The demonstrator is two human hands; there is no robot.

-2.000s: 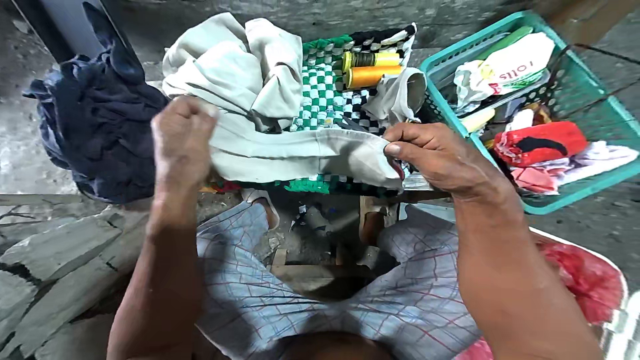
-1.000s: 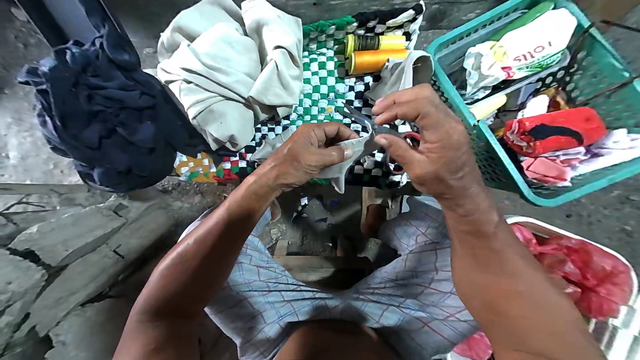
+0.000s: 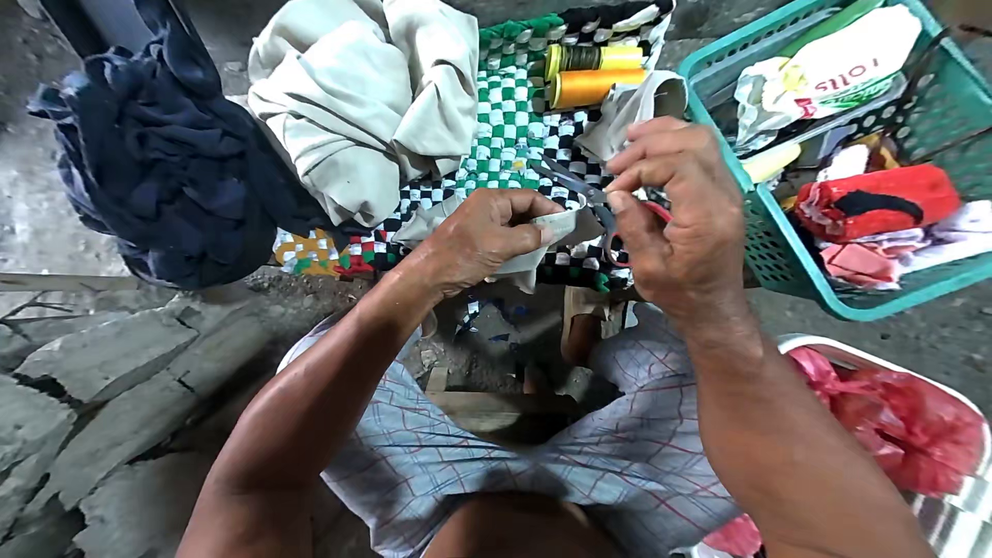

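Observation:
My left hand (image 3: pixel 492 244) pinches a pale grey cloth strip (image 3: pixel 559 226) between thumb and fingers; its end hangs below. To its right my right hand (image 3: pixel 674 209) is closed around a pair of scissors (image 3: pixel 577 184) with red on the handles, the dark blades pointing up and left above the strip. Both hands are over the front of a woven mat in green, white and black (image 3: pixel 508 128). Behind my right hand lies another grey cloth piece (image 3: pixel 632 108). A spool of orange thread (image 3: pixel 593 87) and a spool of dark thread (image 3: pixel 593 59) rest on the mat.
Bunched pale cloth (image 3: pixel 341 101) covers the mat's left part, with dark blue cloth (image 3: pixel 167 163) beside it. A green plastic basket (image 3: pixel 814 283) at right holds a plastic bag and a red item. Red plastic (image 3: pixel 891 418) lies in a white-rimmed container below. Broken slabs (image 3: pixel 116 387) are at lower left.
Two seconds ago both hands held the cloth strip stretched between them. My left hand has since moved right, and the scissors are now in my right hand.

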